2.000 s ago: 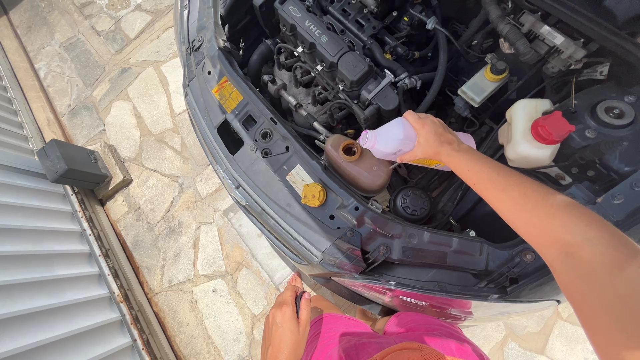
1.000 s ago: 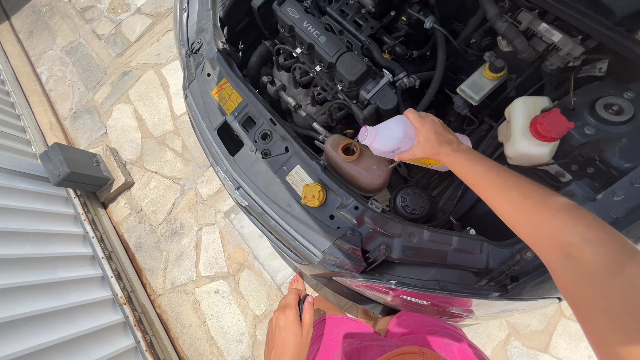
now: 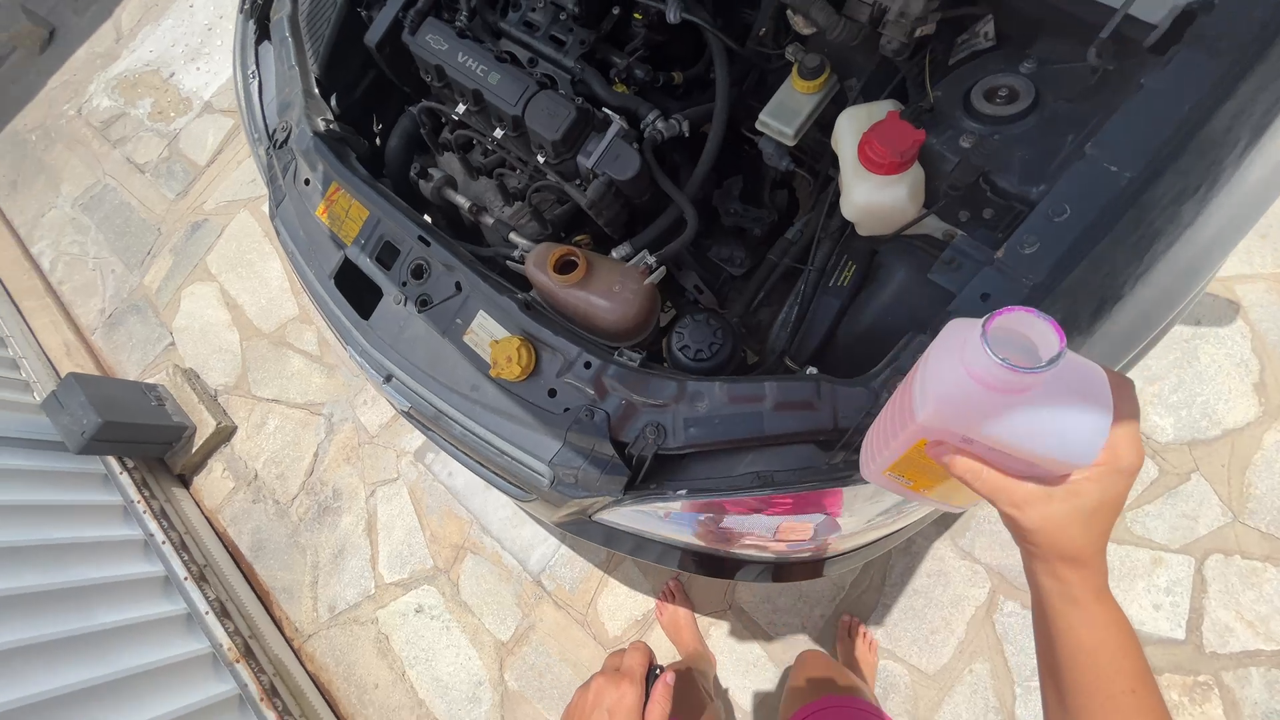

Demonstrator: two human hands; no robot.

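Observation:
My right hand (image 3: pixel 1060 480) grips a translucent plastic bottle (image 3: pixel 990 410) with pink traces at its uncapped mouth, held upright beside the car's front right corner. Near the bottom edge, my left hand (image 3: pixel 620 685) is closed around a small black object (image 3: pixel 653 678), mostly hidden by the fingers. The brown coolant expansion tank (image 3: pixel 600 298) has its filler neck uncovered. A yellow cap (image 3: pixel 512 358) lies on the front crossmember (image 3: pixel 570 400), left of the tank.
The engine (image 3: pixel 500 110) fills the bay's upper left. A white reservoir with a red cap (image 3: pixel 890 145) and a brake fluid reservoir (image 3: pixel 797 100) stand farther right. Below are the headlight (image 3: pixel 770 525), bare feet and stone paving (image 3: pixel 440 630). A gate motor or box (image 3: pixel 118 413) sits by the slatted gate (image 3: pixel 80 590).
My right hand has drawn the bottle away from the tank's neck, to the right and down in view, and turned it from tilted to upright. The view has shifted noticeably.

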